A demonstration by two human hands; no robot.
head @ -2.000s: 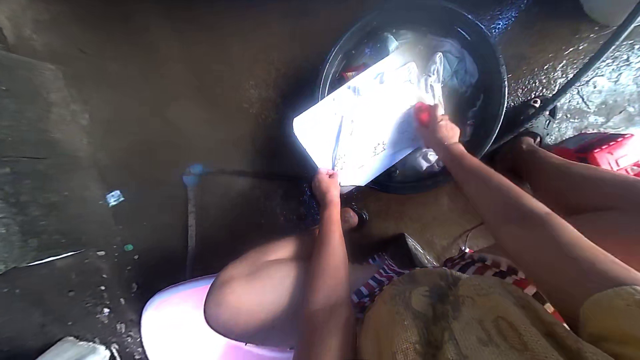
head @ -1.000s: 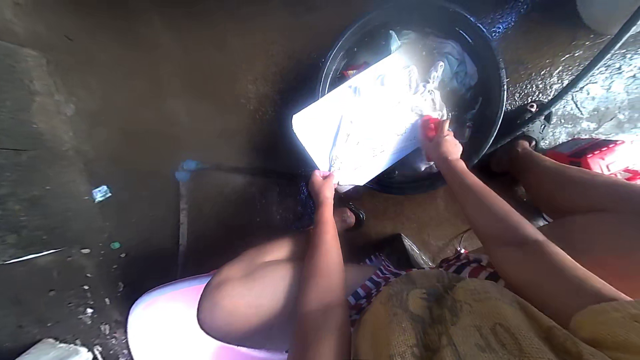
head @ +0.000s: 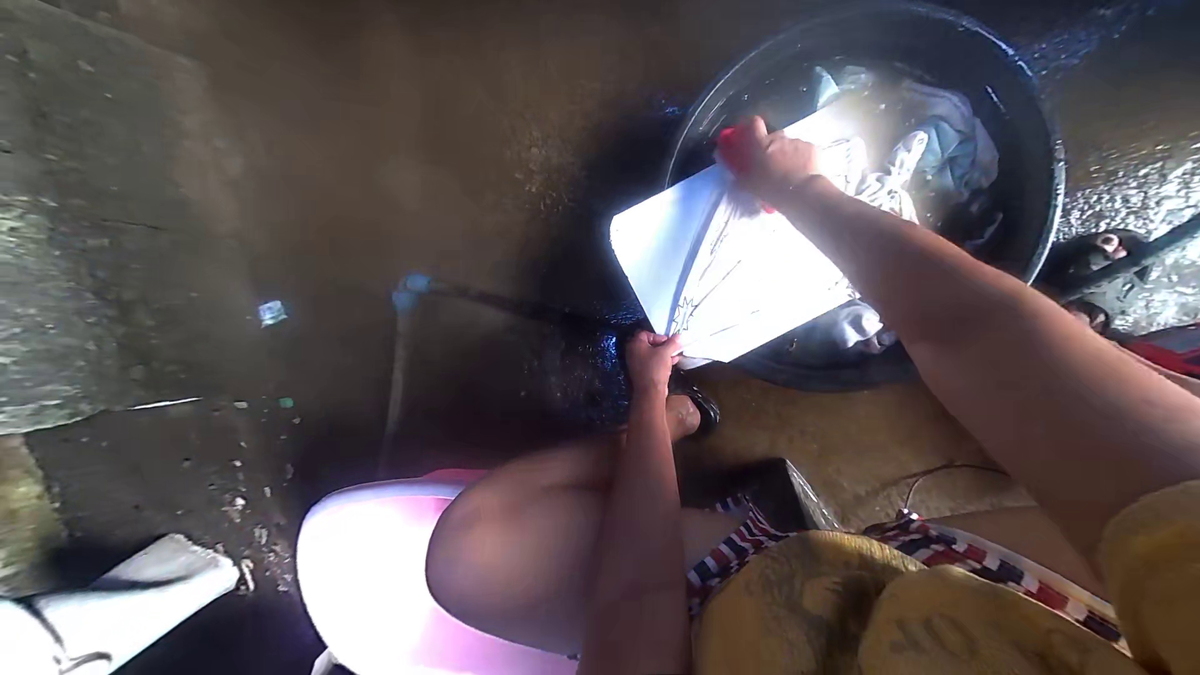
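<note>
My right hand [head: 783, 167] is closed around a red object [head: 741, 147], probably a scrubbing brush, pressed on white wet fabric [head: 750, 272]. The fabric lies over a white flat board [head: 652, 234] that slants across the rim of a round black tub [head: 1055, 187]. At the board's near corner, my left hand [head: 653, 358] pinches the fabric against the edge. Bluish-grey clothes [head: 947, 141] sit in cloudy water inside the tub. The underside of the red object is hidden by my fingers.
A pink and white plastic basin [head: 375, 572] stands by my left knee. A dark hose [head: 1144, 248] runs at the right, beside a sandalled foot. A pipe with a blue fitting [head: 412, 289] crosses the wet floor. A red item [head: 1167, 349] is at the right edge.
My right hand, with the red object, has moved left across the fabric, from the board's right part to its upper left edge. My left hand stays at the near corner.
</note>
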